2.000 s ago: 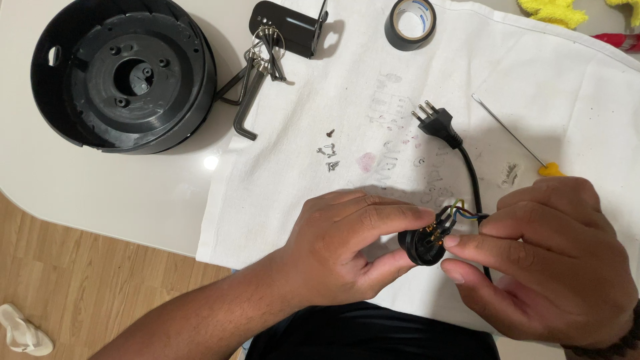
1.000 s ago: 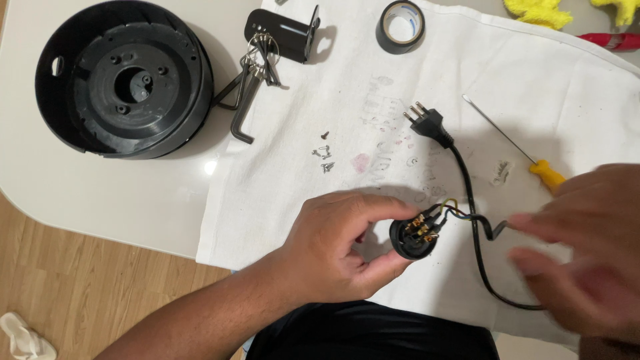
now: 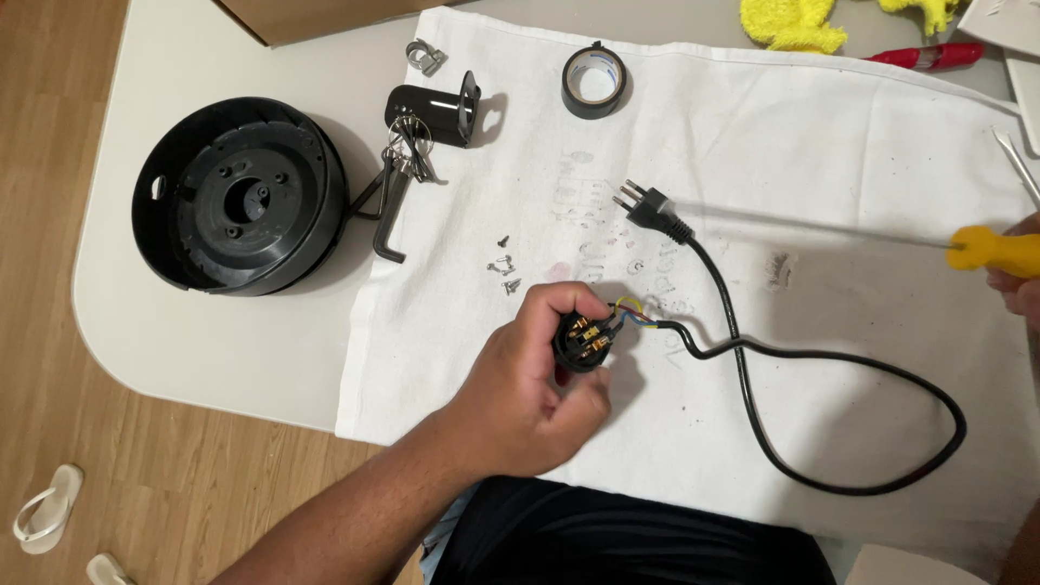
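My left hand (image 3: 540, 382) grips a round black plastic connector (image 3: 582, 341) with brass contacts inside. Yellow, red and blue wires (image 3: 634, 311) run from the contacts into a black power cord (image 3: 845, 355), which loops across the cloth to a three-pin plug (image 3: 650, 209). At the right edge, my right hand (image 3: 1020, 284), partly cut off by the frame, holds the yellow handle of a screwdriver (image 3: 987, 250). Its long thin shaft is blurred and points left toward the plug. Several small screws (image 3: 505, 264) lie up and left of the connector.
A white cloth (image 3: 487, 357) covers part of the table. Around it are a round black plastic housing (image 3: 244, 195), hex keys (image 3: 394, 215), a black metal bracket (image 3: 435, 114), a hose clamp (image 3: 425, 57), a roll of black tape (image 3: 594, 81), a red pen-like tool (image 3: 934, 56) and yellow fuzzy cloth (image 3: 792, 24).
My right hand has left the wires and moved right, and now holds the yellow screwdriver, which lay on the cloth before. My left hand still holds the connector. The view has shifted.
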